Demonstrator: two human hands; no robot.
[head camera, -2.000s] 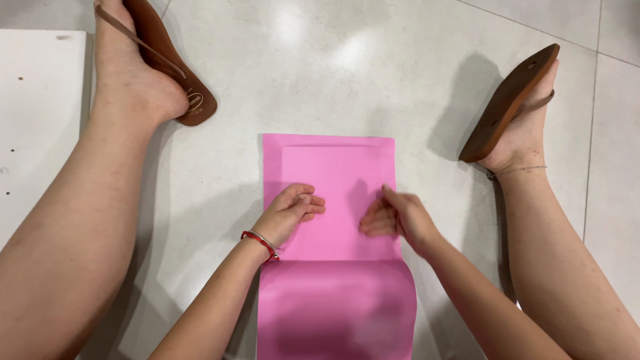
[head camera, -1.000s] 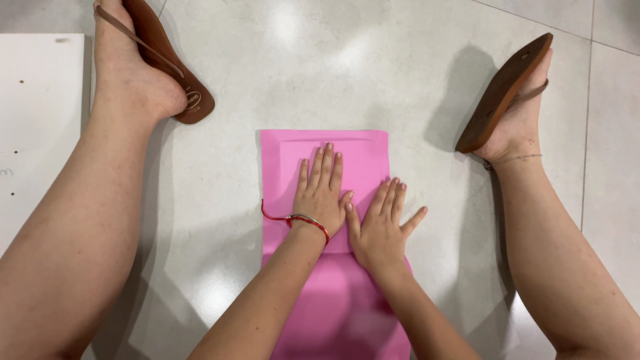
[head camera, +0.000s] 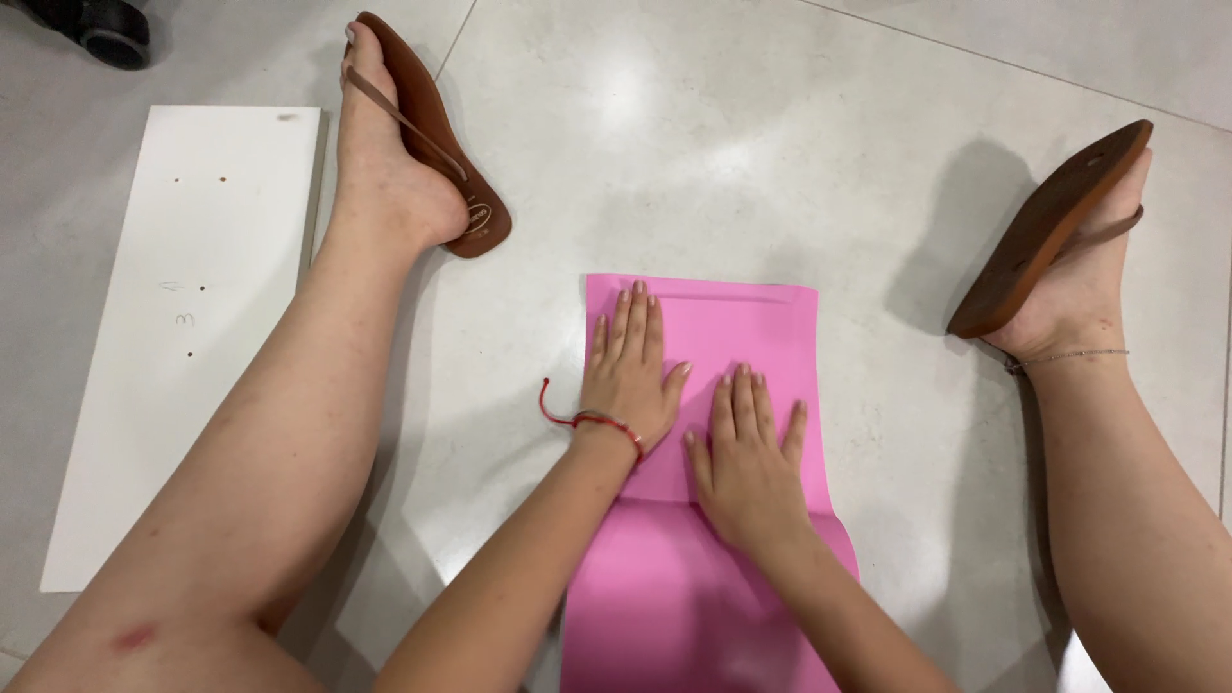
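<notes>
A pink sheet of vinyl or paper (head camera: 731, 337) lies on the tiled floor between my legs. A rectangular ridge shows under or in its far part, and a crease crosses it below my hands. My left hand (head camera: 630, 375), with a red cord bracelet at the wrist, presses flat on the sheet's left side, fingers pointing away from me. Lower and to the right, my right hand (head camera: 751, 462) rests palm down on it with fingers spread. Neither hand grips anything. The sheet's near part curves up toward me and runs out of view.
My legs stretch out on both sides, feet in brown flip-flops (head camera: 1049, 231). Left of my left leg a white board (head camera: 212, 231) with small holes and pencil marks lies on the floor. A black caster wheel (head camera: 114, 43) stands at the top left.
Two seconds ago both hands hovered over the sheet with fingers curled; now they lie flat on it. Since one second ago my left hand has shifted left along the sheet.
</notes>
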